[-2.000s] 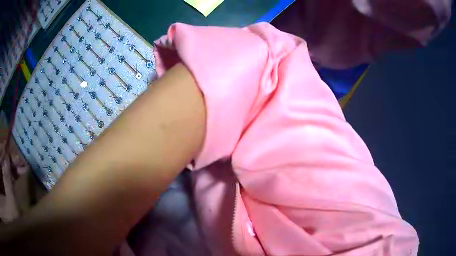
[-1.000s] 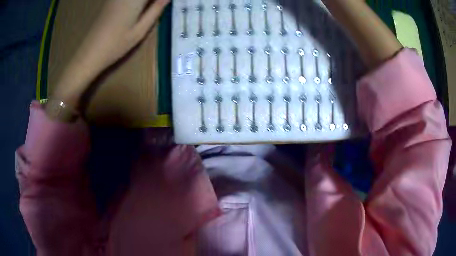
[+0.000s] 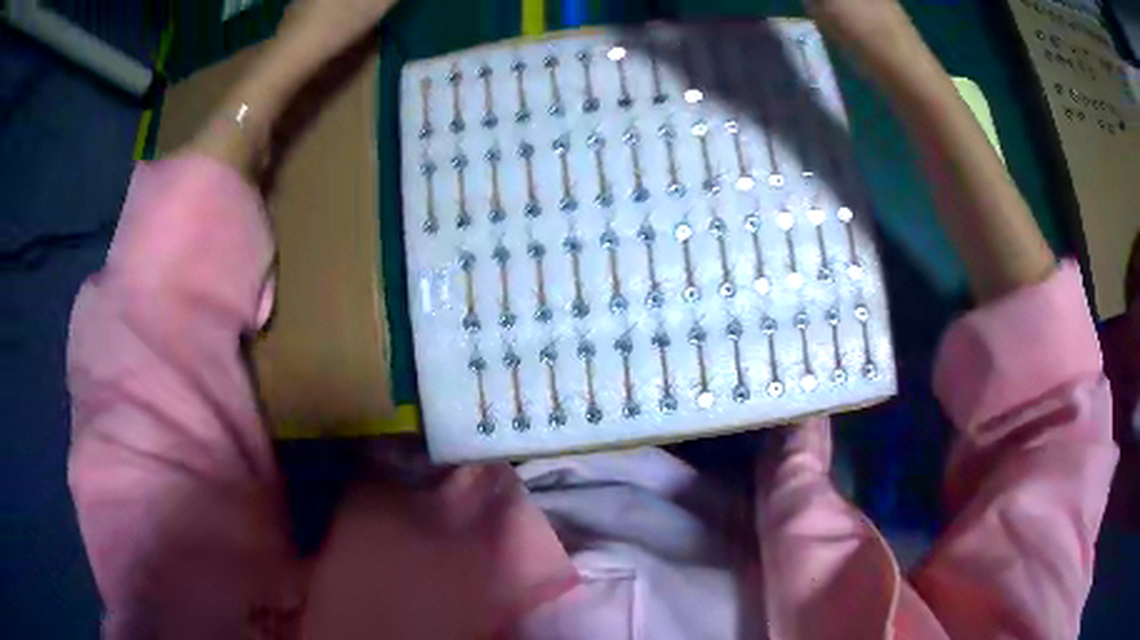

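A white foam board (image 3: 431,338) lies in front of me, slightly tilted in the picture, with rows of thin gold-brown dumbbell-shaped strips (image 3: 576,275) with silvery round ends. A small pale label (image 3: 435,293) is at its left edge. My left hand (image 3: 340,13) is at the top edge, left of the board, with its fingers cut off by the frame. My right hand (image 3: 848,15) is at the top edge by the board's upper right corner, also cut off. What either hand holds is hidden. A dark shadow falls across the board's upper right.
A brown cardboard sheet (image 3: 328,250) lies left of the board, under my left forearm. A pale yellow slip (image 3: 979,115) is right of my right forearm. Brown cardboard with handwritten marks (image 3: 1078,138) is at the far right. The green mat has yellow tape (image 3: 350,423) at its near edge.
The view has shifted, so the board appears lower and more of its rows show. Both forearms appear lower in the picture, and both hands remain at the top edge.
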